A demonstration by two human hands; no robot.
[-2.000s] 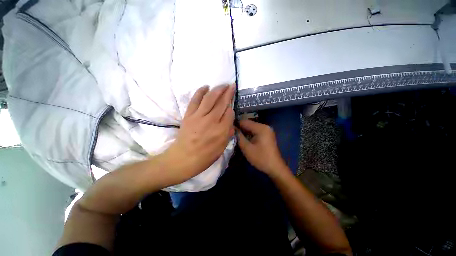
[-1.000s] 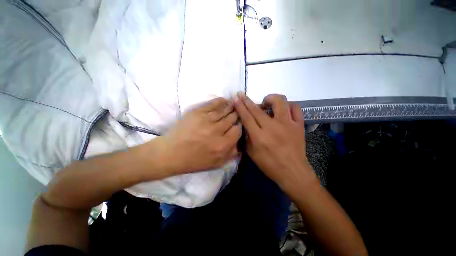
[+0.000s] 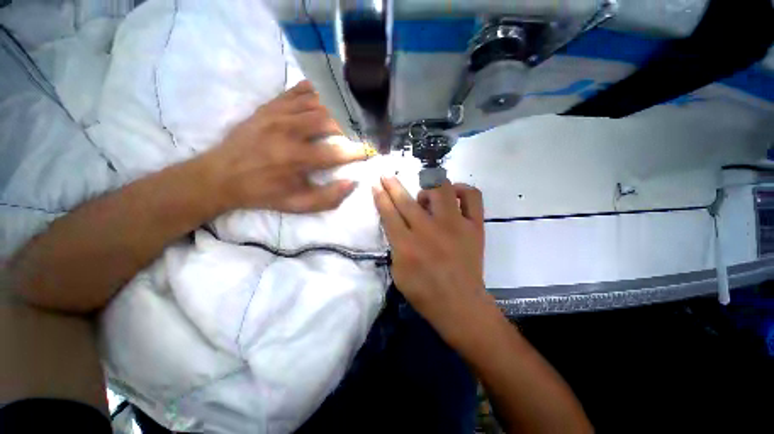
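Note:
The white quilted lining (image 3: 221,297) with dark stitch lines lies left of the needle and hangs over the table's front edge. My left hand (image 3: 284,157) lies on it with fingers spread, fingertips close to the presser foot area (image 3: 382,153), which is glary. My right hand (image 3: 437,246) is at the lining's right edge, index and middle fingertips on the cloth just in front of the foot, other fingers bent on the machine bed. A dark seam (image 3: 318,250) runs across the lining to its right edge below the right fingertips.
The sewing machine head (image 3: 424,76), white with blue stripes, spans the top. A black strap (image 3: 679,63) crosses its arm. The machine bed (image 3: 586,246) lies to the right, with a measuring tape (image 3: 594,298) along its front edge. Dark material is below.
The view has tilted up, bringing in the machine head. Both hands have moved to the foot with the lining. My left hand has spread out; the dark cross seam now reaches near the right hand.

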